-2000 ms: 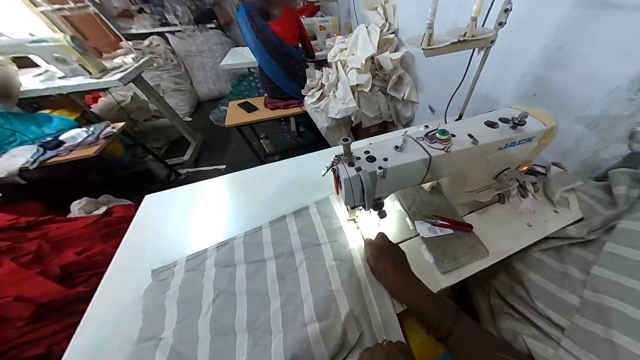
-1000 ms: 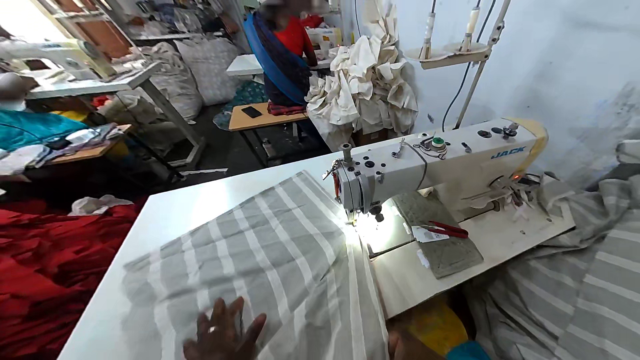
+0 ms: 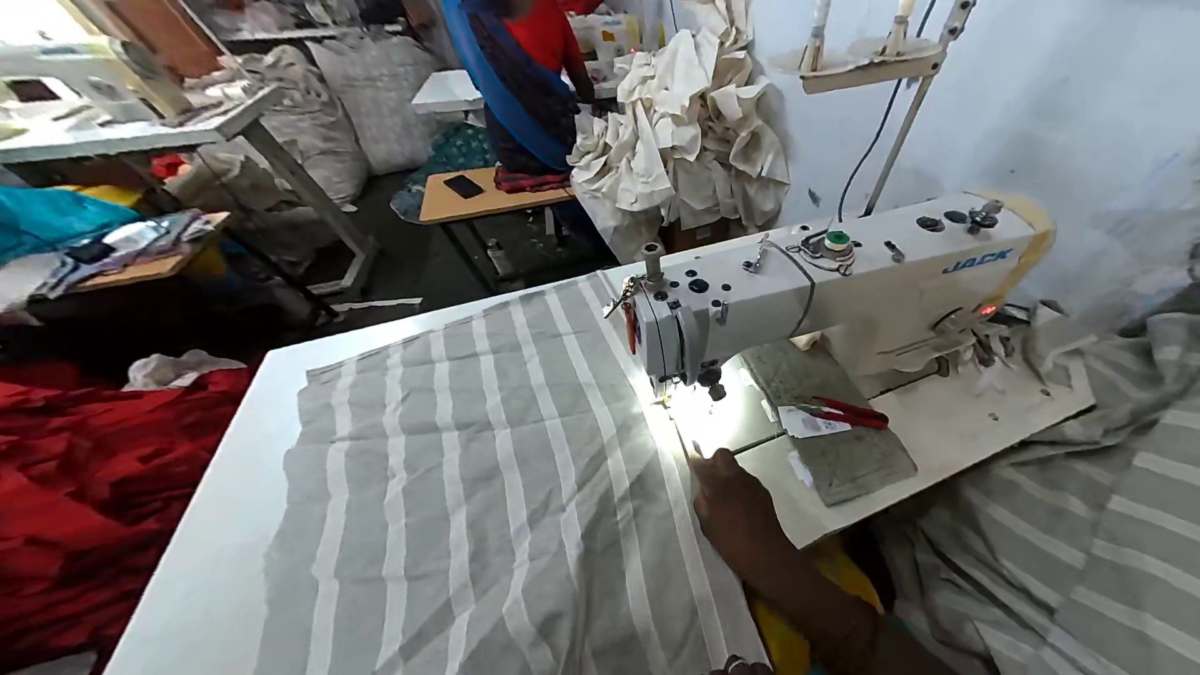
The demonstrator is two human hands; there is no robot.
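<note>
A grey-and-white striped fabric lies across the white table, its right edge running under the lit needle area of a Jack sewing machine. My right hand pinches that edge just in front of the presser foot, its forearm coming from the lower right. Only a few fingers of my left hand, one with a ring, show at the bottom by the same edge; their grip is hidden. Red-handled snips and a white paper tag rest on a grey pad right of the needle.
More striped fabric is heaped at the right. Red cloth lies left of the table. Behind stand a thread stand, piled cream cloth, a small wooden table with a phone, and a person.
My left hand, spread on the fabric at the left a second ago, is now at the bottom edge. My right hand has moved up from the bottom towards the needle. The fabric's far edge has shifted.
</note>
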